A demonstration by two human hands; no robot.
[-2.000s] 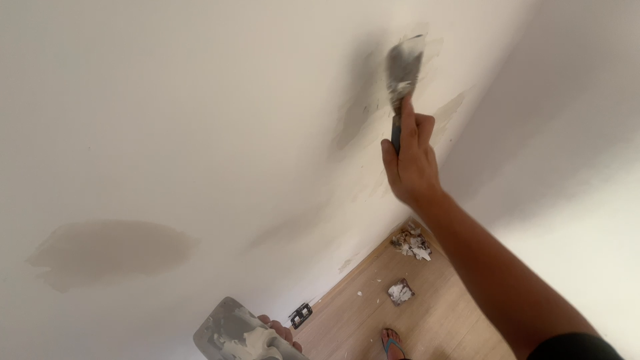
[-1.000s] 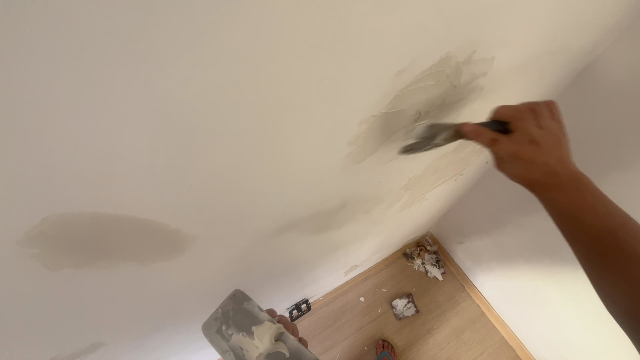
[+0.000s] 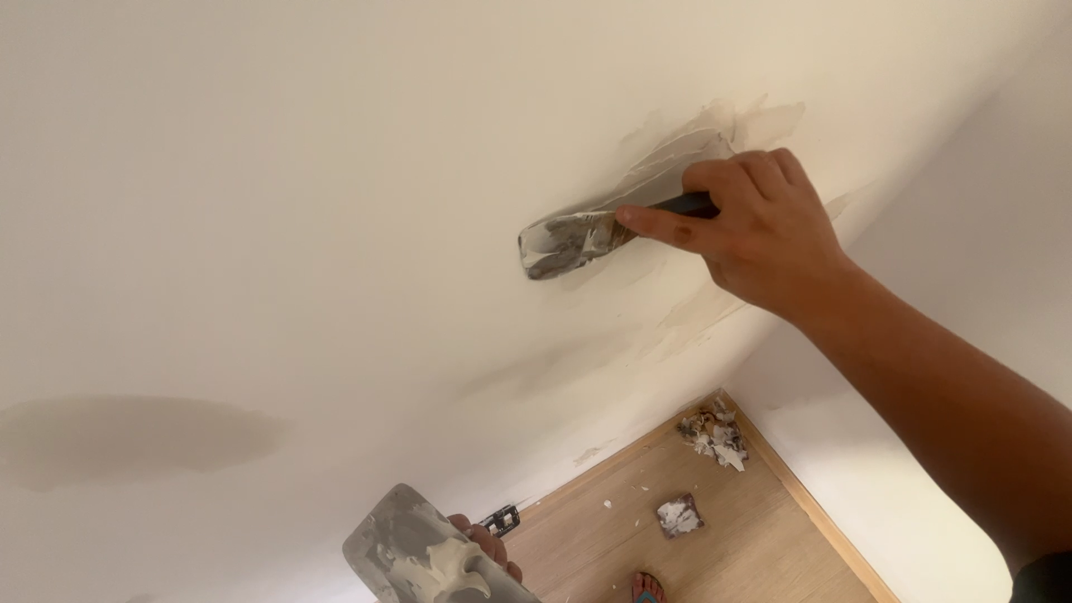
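Note:
My right hand point(image 3: 762, 226) grips the dark handle of a putty knife point(image 3: 569, 243), with my index finger stretched along it toward the blade. The blade, smeared with filler, lies against the white wall at the lower left end of a fresh patch of wet filler point(image 3: 670, 167). Low in the view, my left hand point(image 3: 490, 544) holds a flat grey plate point(image 3: 402, 536) from its far side; only its fingertips show. Creamy filler point(image 3: 456, 569) is heaped on the plate.
A damp-looking grey patch point(image 3: 142, 440) marks the wall at left. Below are a wood-look floor with a heap of scrapings point(image 3: 716, 435) in the corner, a small square piece with white filler point(image 3: 680, 515), an uncovered wall socket frame point(image 3: 502, 521) and a sandalled foot point(image 3: 647, 588).
The putty knife has swung over and now points left with its blade on the wall. The filler patch looks smoother and more spread. My left hand keeps holding the plate low in view.

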